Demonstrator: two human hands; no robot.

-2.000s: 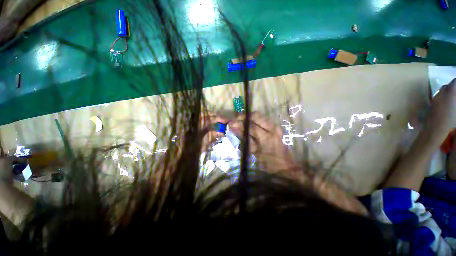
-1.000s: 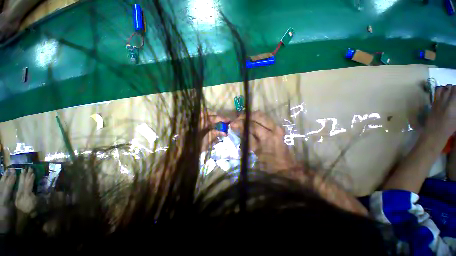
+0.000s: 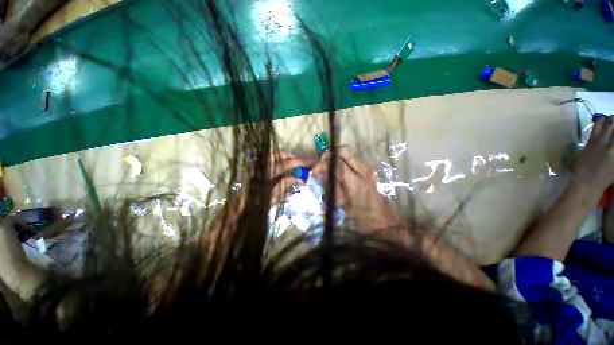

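Observation:
A blue battery pack (image 3: 301, 173) is held end-on between the fingertips of both my hands, low over the bench. My left hand (image 3: 284, 176) is at its left side, largely hidden by hanging hair. My right hand (image 3: 351, 176) is at its right side. A small green circuit board (image 3: 321, 141) shows just beyond my fingers; its wires cannot be made out. A loose pile of small white pads (image 3: 299, 209) lies right below my hands, partly behind hair strands.
The green conveyor belt (image 3: 202, 94) crosses beyond the bench (image 3: 464, 128), carrying batteries with tan pads (image 3: 371, 80). A green strip (image 3: 88, 182) lies left. A neighbour's hand (image 3: 599, 151) is at right, another's arm (image 3: 17, 259) at left. Dark hair crosses the view.
The batteries on the belt have moved right, and one at upper left is no longer seen. The left neighbour's hands have shifted. My hands stay at the battery, nearly unmoved.

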